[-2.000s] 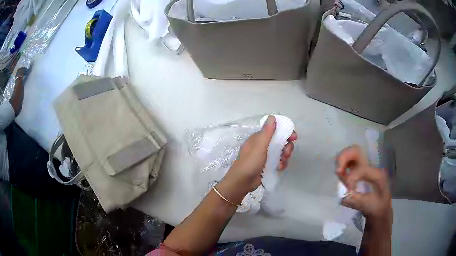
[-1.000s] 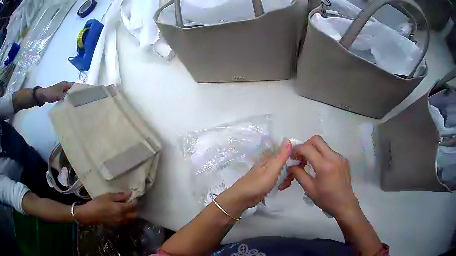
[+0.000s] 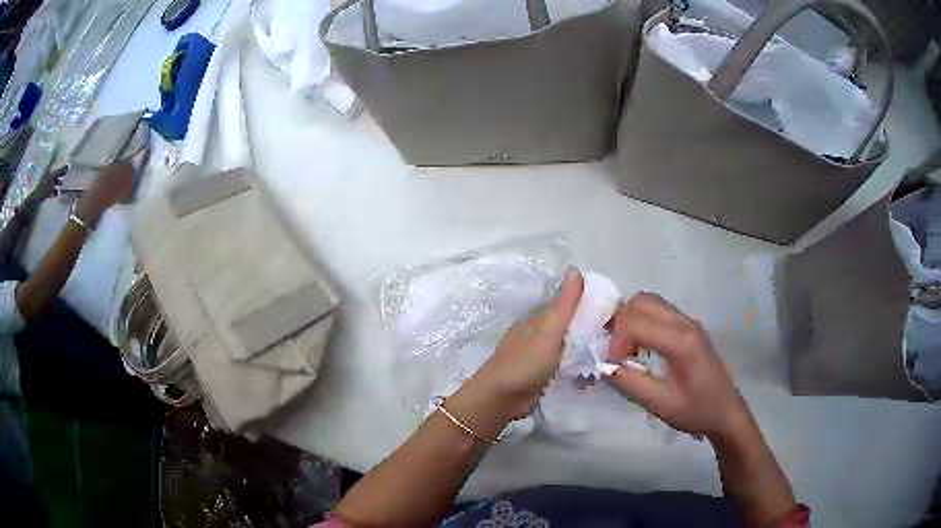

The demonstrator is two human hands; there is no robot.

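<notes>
My left hand (image 3: 531,345) holds a white foam protector (image 3: 598,299) upright, its thumb on the rounded end, near the table's front edge. My right hand (image 3: 676,366) is at the protector's right side, its thumb and fingers pinching a small white piece at its toothed edge. The palm-side fingers of my left hand are hidden behind the protector. A clear polybag (image 3: 454,299) with white pieces inside lies flat beside and partly under my left hand. More white pieces lie under my hands, mostly covered.
Taupe totes with white stuffing stand at the back (image 3: 495,98), back right (image 3: 733,155) and right edge (image 3: 851,299). A folded beige fabric bag (image 3: 242,289) lies left, handles hanging beside it. A blue tape dispenser (image 3: 184,88) stands upper left. Another person's hand (image 3: 108,186) holds a folded beige piece.
My hands came together at the white protector, which now shows more clearly between them. The other person's hands left the beige bag and moved up left; more handle loops show beside it.
</notes>
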